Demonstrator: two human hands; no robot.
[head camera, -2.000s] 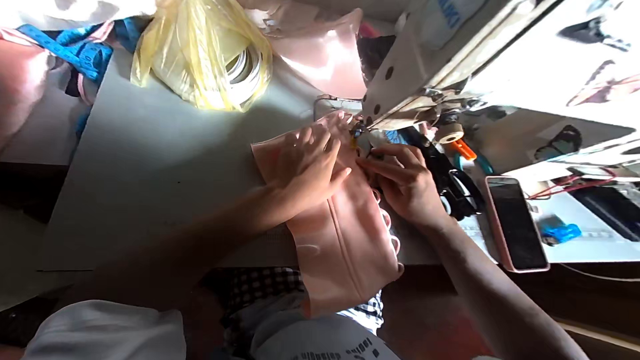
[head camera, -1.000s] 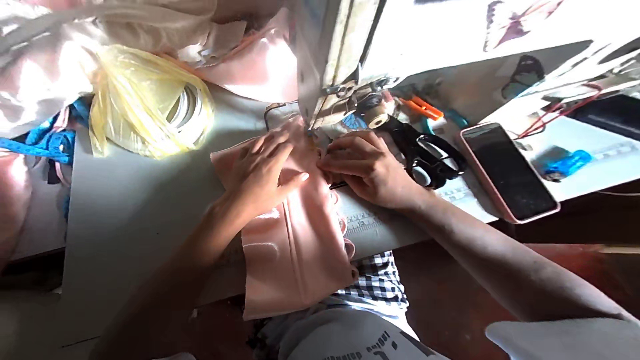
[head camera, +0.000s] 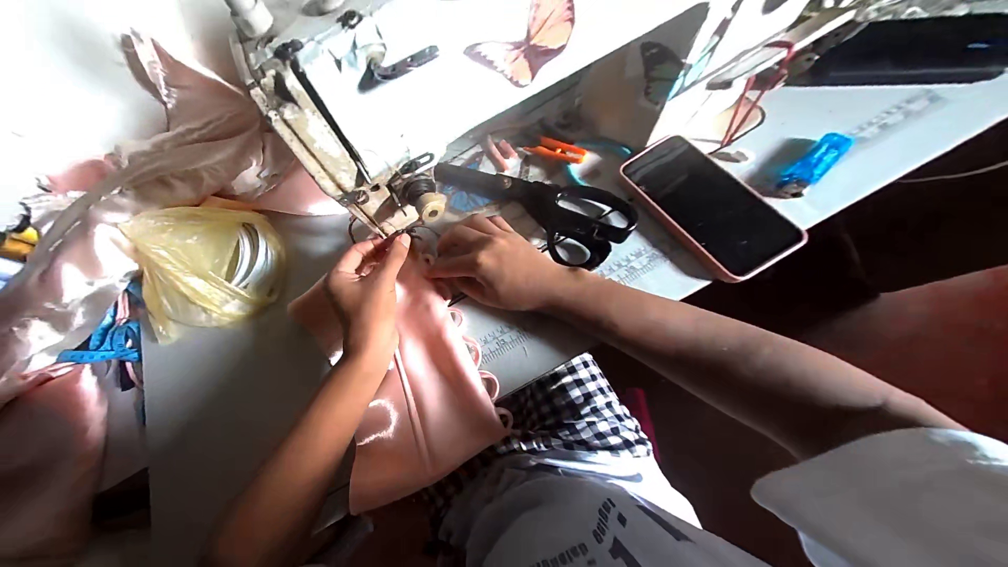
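A pink satin fabric piece (head camera: 429, 378) with a raised seam and a row of small loops along its right edge lies on the sewing machine table and hangs over the front edge. Its upper end is at the needle area of a sewing machine (head camera: 315, 134). My left hand (head camera: 366, 287) pinches the fabric between thumb and fingers, just below the presser foot. Close on the right, my right hand (head camera: 492, 264) has its fingers curled on the fabric's looped edge. The fingertips of both hands partly hide the fabric at the needle.
Black-handled scissors (head camera: 587, 220), orange thread snips (head camera: 557, 150), a phone in a pink case (head camera: 713, 209) and a blue lighter-like object (head camera: 815, 164) lie at right. To the left are a yellow plastic bag with a white coil (head camera: 209, 268), a blue measuring tape (head camera: 118, 339) and bunched pink satin (head camera: 71, 291).
My left hand has gone from lying flat on the fabric to pinching it near the needle. My right hand stays by the looped edge. The view has shifted.
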